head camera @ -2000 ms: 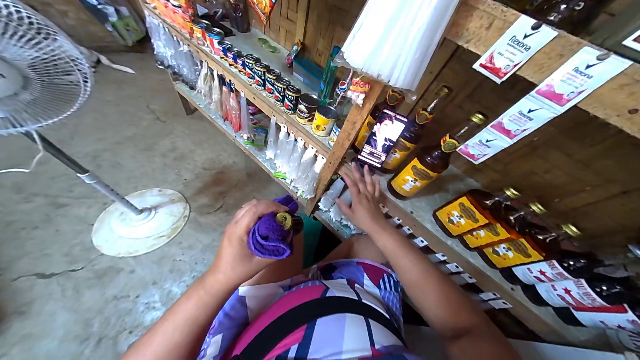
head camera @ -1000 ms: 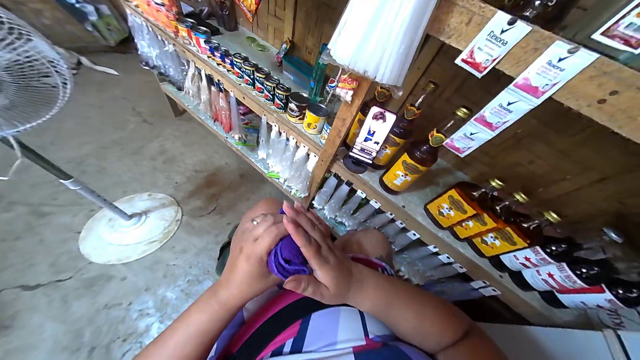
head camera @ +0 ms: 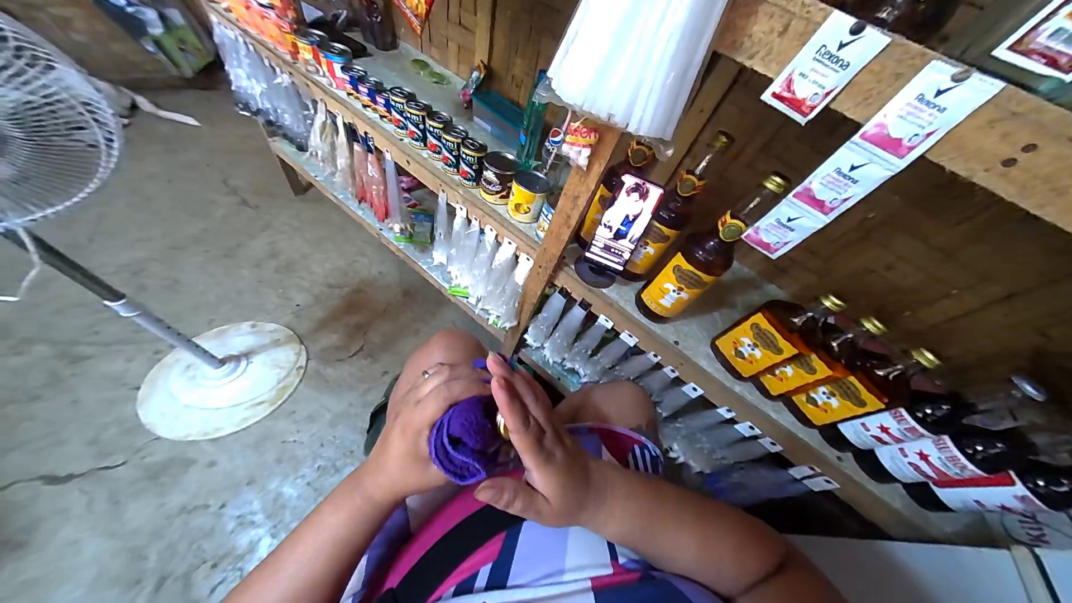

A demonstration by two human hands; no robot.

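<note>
Over my lap, my left hand (head camera: 423,414) is wrapped around a rolled purple cloth (head camera: 465,440), whose coiled end faces me. My right hand (head camera: 544,452) lies against the roll's right side with its palm turned toward it and its fingers extended and near one another. Between the roll and the right fingers a small gold-coloured piece (head camera: 502,425) shows; what it belongs to is hidden. A lit smartphone (head camera: 626,224) leans upright on a round black stand (head camera: 596,272) on the shelf beyond my hands.
Glass bottles with yellow labels (head camera: 682,280) stand and lie along the wooden shelf (head camera: 754,440) at right. Small cans (head camera: 419,121) line the far shelf, with filled plastic bags (head camera: 481,260) hanging below. A pedestal fan's round base (head camera: 222,381) rests on the concrete floor at left.
My right hand has come from the shelf beside the phone to the purple roll, which my left hand holds throughout. Since one second ago the right fingers have shifted slightly on it.
</note>
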